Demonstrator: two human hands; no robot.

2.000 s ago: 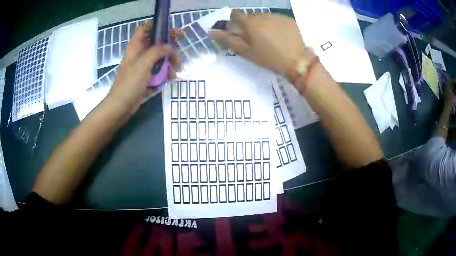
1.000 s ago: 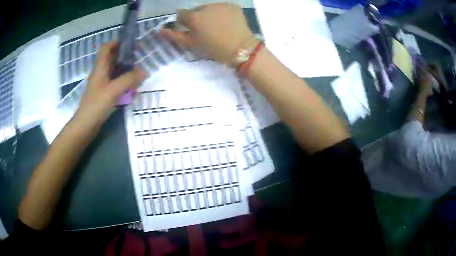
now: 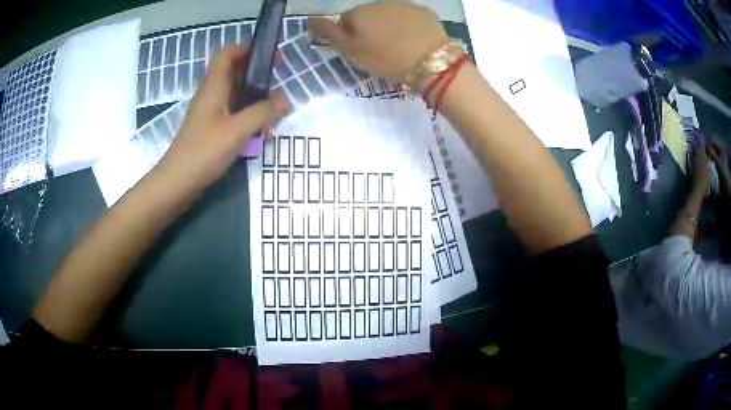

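Observation:
My left hand [image 3: 228,104] holds a long black appliance [image 3: 264,56] with a purple end, upright over the back of the bench. My right hand [image 3: 377,36] is at the back, above silver-grey label sheets [image 3: 314,70], fingers bent toward the appliance but apart from it. Whether its fingertips hold a small label cannot be told. A white outlined label sheet [image 3: 345,264] lies in front of me, its upper rows partly empty. Another outlined sheet [image 3: 453,256] shows from beneath its right side.
A small-mark label sheet [image 3: 26,116] and a white pad [image 3: 96,96] lie left. A mostly blank sheet [image 3: 529,72], folded white paper [image 3: 597,180], purple-black units [image 3: 643,144] and a blue tote [image 3: 633,28] are right. A person's arm [image 3: 696,200] is at far right.
The view swung left and back. My left hand still holds the appliance. My right hand stays over the grey labels, its fingertips slightly further from the viewer than two seconds ago.

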